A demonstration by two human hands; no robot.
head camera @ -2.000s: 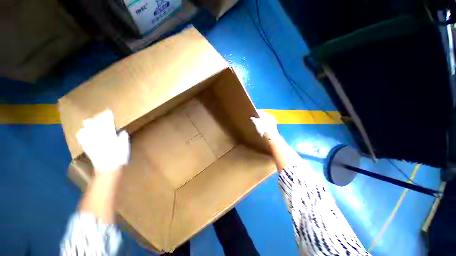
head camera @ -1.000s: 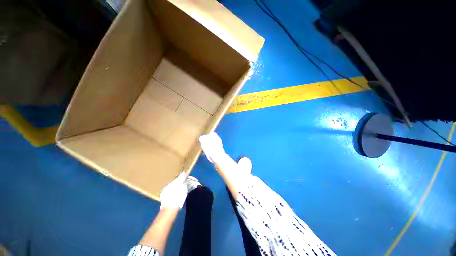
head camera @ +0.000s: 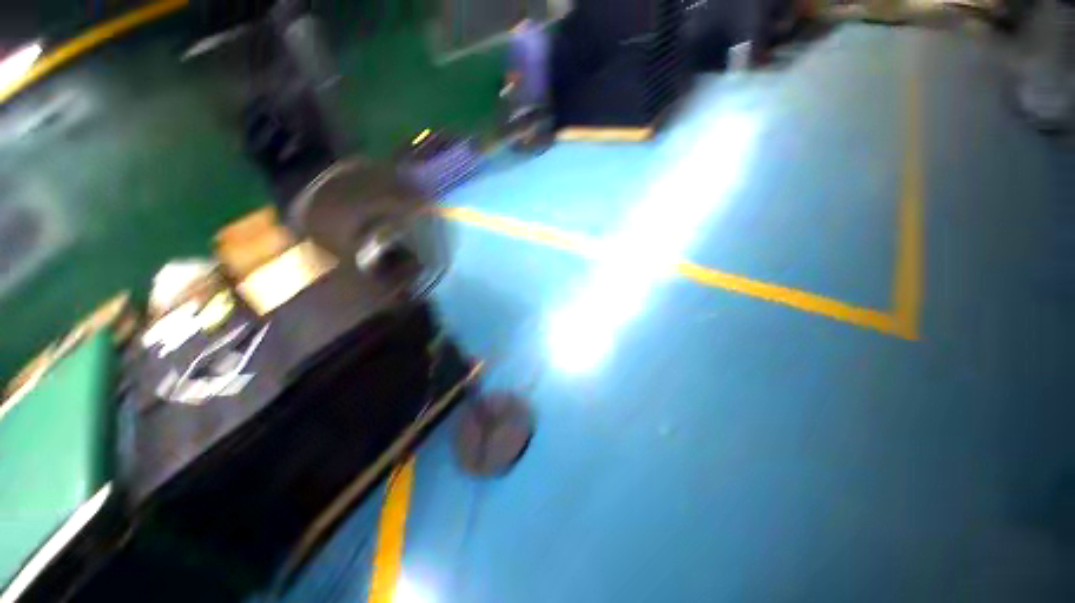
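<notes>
Neither of my hands is in the picture, and the whole frame is blurred by motion. Nearest in front of me, at the left, stands a waist-high black stack [head camera: 342,389]. On its top lie thin white loops [head camera: 218,375], a small opened cardboard box [head camera: 283,277] and a crumpled white and yellow item [head camera: 186,300], too blurred to name surely. The big open carton does not show.
A pedestal fan [head camera: 383,236] stands behind the stack, and a round base [head camera: 494,433] is on the blue floor beside it. A green bench top [head camera: 53,448] is at the left edge. Dark stacks [head camera: 607,71] stand farther back. Yellow lines cross the floor.
The view has swung up and away from the floor at my feet. The open carton and both gloved hands have left the picture; the black stack's top and the bench now show.
</notes>
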